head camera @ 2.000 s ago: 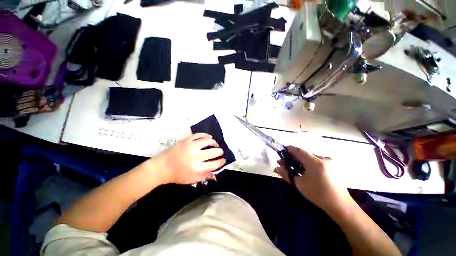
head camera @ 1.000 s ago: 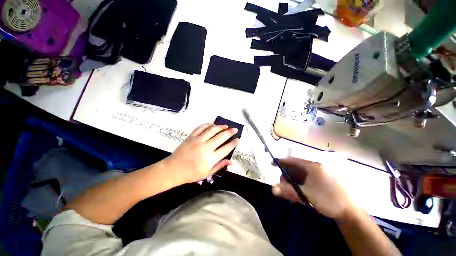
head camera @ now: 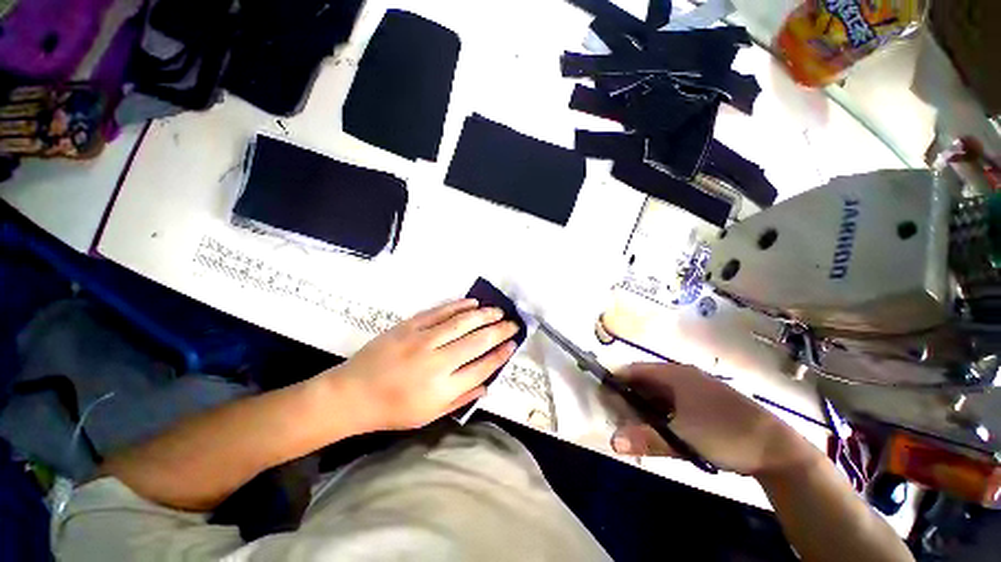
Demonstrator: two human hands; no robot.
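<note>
My left hand (head camera: 428,362) lies flat with fingers together over a small black fabric piece (head camera: 494,299) at the table's front edge, covering most of it. A pale edge shows below the fingers. My right hand (head camera: 686,417) holds black-handled shears (head camera: 576,353). Their blades point up and left, with the tips close beside the piece's right edge; whether they touch it, I cannot tell. A thick stack of black pieces (head camera: 321,200) with pale edges lies to the left. Two black pieces (head camera: 516,168) (head camera: 403,83) lie behind the hands.
Black strips (head camera: 670,99) are heaped at the back, beside an orange packet (head camera: 840,38). The sewing machine (head camera: 845,247) stands at the right. Red-handled scissors (head camera: 843,439) lie at the lower right. A larger black fabric heap (head camera: 280,55) and a purple box (head camera: 55,33) are at the far left.
The camera view has shifted and turned. My left hand has spread over the black piece, hiding more of it. The shears have turned edge-on, and their tips are now closer to the piece.
</note>
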